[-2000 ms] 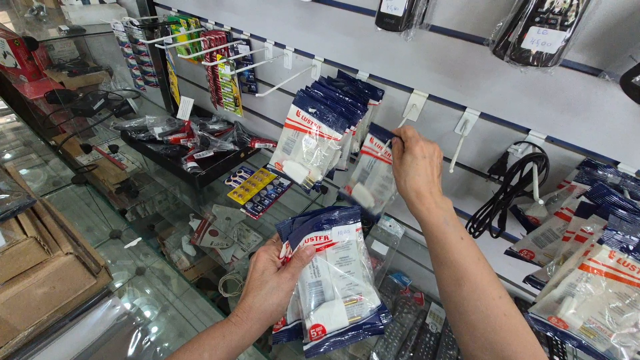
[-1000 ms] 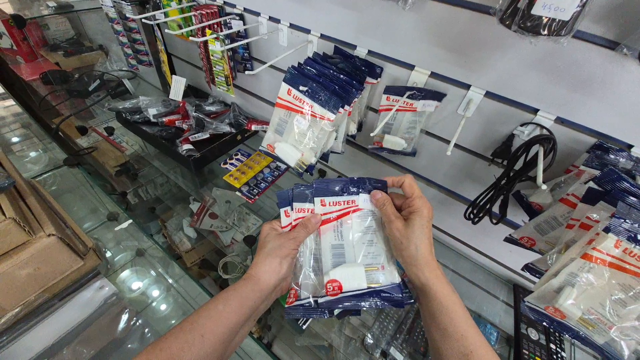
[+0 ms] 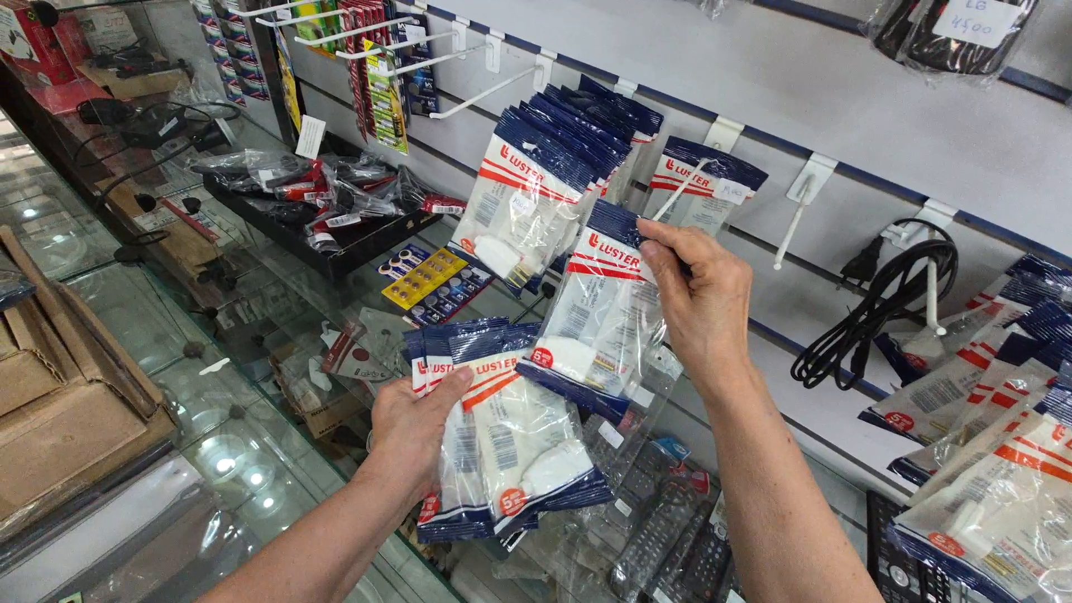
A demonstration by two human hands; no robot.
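Several Luster plastic packets with blue ends and red stripes (image 3: 519, 435) are fanned out in my left hand (image 3: 423, 419), its thumb on top of them. My right hand (image 3: 699, 293) pinches the blue top edge of a single Luster packet (image 3: 595, 310), which overlaps the right edge of the fanned ones. Just behind my right fingertips, a white display hook (image 3: 682, 191) has another Luster packet (image 3: 708, 184) hanging on it. To its left hangs a thick row of like packets (image 3: 528, 193).
A black tray of bagged items (image 3: 335, 260) stands on the glass counter (image 3: 276, 469), cardboard boxes (image 3: 75, 385) at left. A coiled black cable (image 3: 879, 310) and more packets (image 3: 997, 469) hang at right. Bagged remote controls (image 3: 670, 528) lie below.
A second ago both hands held the fanned packets together. Now my right hand has moved up and right with one packet, while my left keeps the others.
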